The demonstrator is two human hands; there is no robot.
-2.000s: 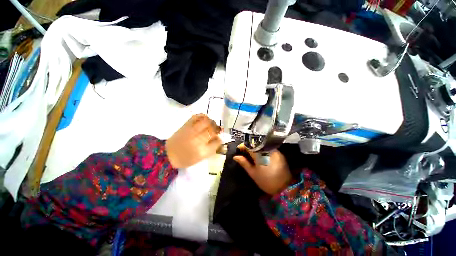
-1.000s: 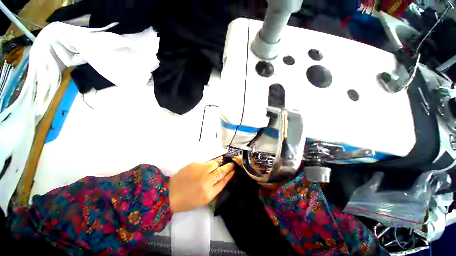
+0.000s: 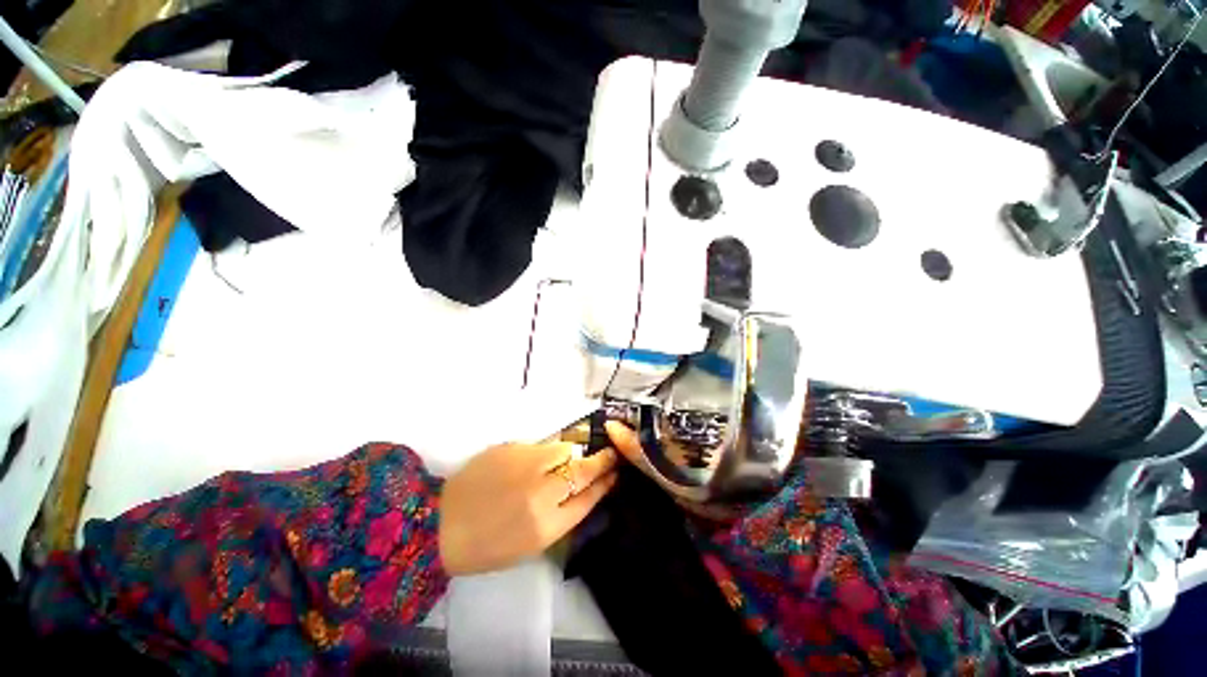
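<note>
My left hand (image 3: pixel 519 505) is at the needle area (image 3: pixel 612 421) of the white sewing machine (image 3: pixel 860 265). Its fingertips press on the edge of the black fabric piece (image 3: pixel 651 575), and a ring shows on one finger. The white strip (image 3: pixel 500 622) runs from under this hand over the table's front edge. My right hand (image 3: pixel 638 456) is mostly hidden behind the shiny guard (image 3: pixel 765 403); a little of its fingers shows on the black fabric. The needle itself is hidden.
A black fabric pile (image 3: pixel 483 199) lies behind the table. A tangled white strip bundle (image 3: pixel 119 199) hangs at left, across a wooden strip (image 3: pixel 113 384) beside a blue flat object (image 3: pixel 162 311). A clear zip bag (image 3: pixel 1032 529) lies at right, above the parts tray (image 3: pixel 1059 641).
From two seconds ago, my left hand has moved down in view and to the fabric edge at the needle. My right hand has become mostly hidden behind the guard. The whole view has shifted slightly.
</note>
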